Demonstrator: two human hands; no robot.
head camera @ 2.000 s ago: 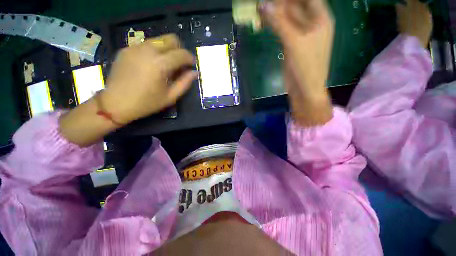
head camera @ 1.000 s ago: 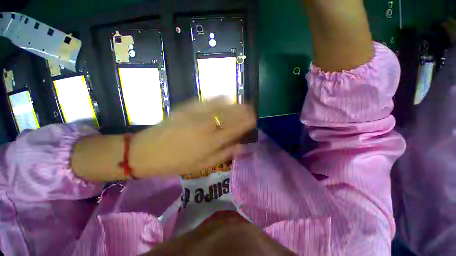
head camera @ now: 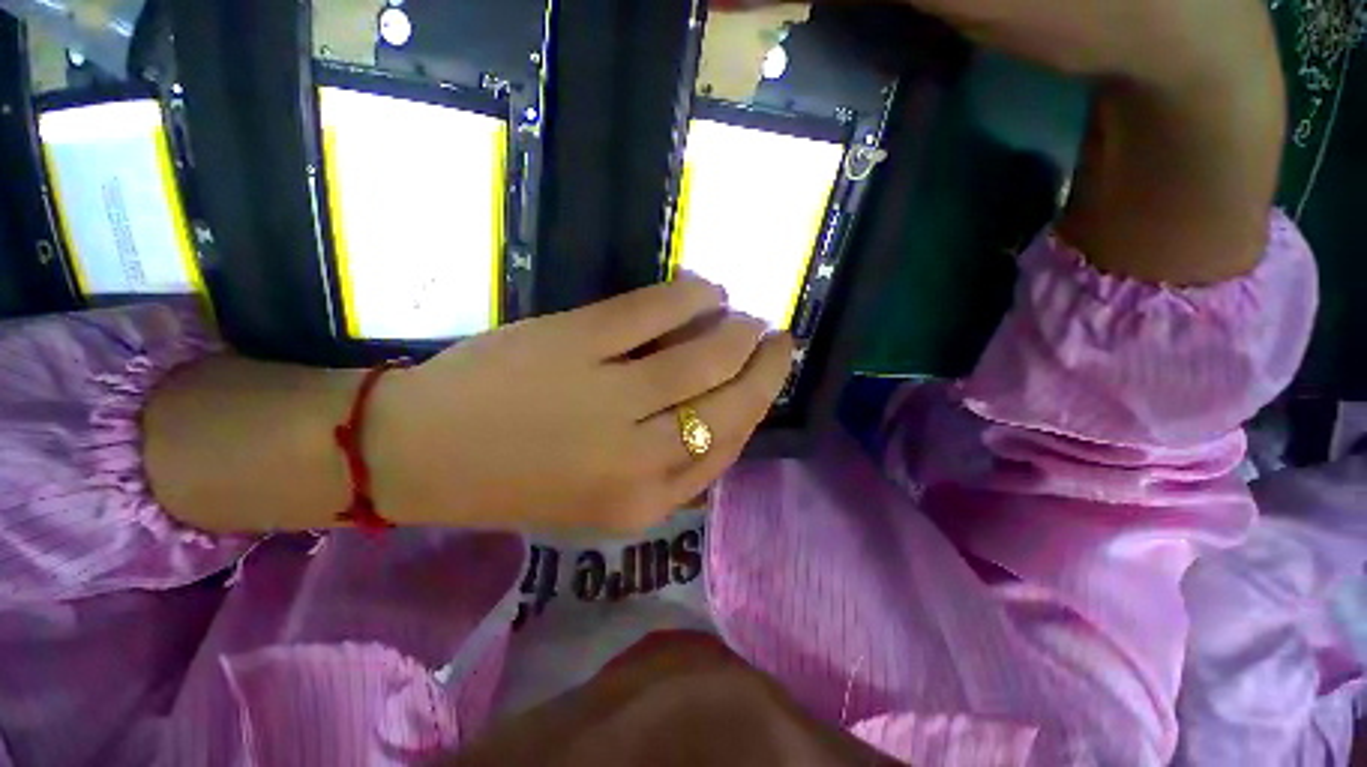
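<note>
A black phone unit with a white, yellow-edged battery [head camera: 762, 210] sits in the black phone tray [head camera: 600, 165]. A pale gold patch [head camera: 735, 57] and a white dot show at its upper end. My left hand [head camera: 600, 405] lies across its lower end, fingertips on the battery's lower part; its thumb is hidden. My right hand [head camera: 1034, 27] reaches in over the tray's far right; its fingers are mostly cut off by the top edge, so what they hold cannot be seen. A second phone's battery [head camera: 415, 217] is to the left.
A third phone with a greyer printed battery [head camera: 120, 202] is at the far left. The green mat [head camera: 975, 225] shows right of the tray. A neighbour's pink sleeve [head camera: 1274, 614] is at the lower right.
The phones appear larger and nearer. My left hand is steadier on the rightmost phone. My right forearm has swung over toward the tray's top. A gold patch now shows on that phone's upper end.
</note>
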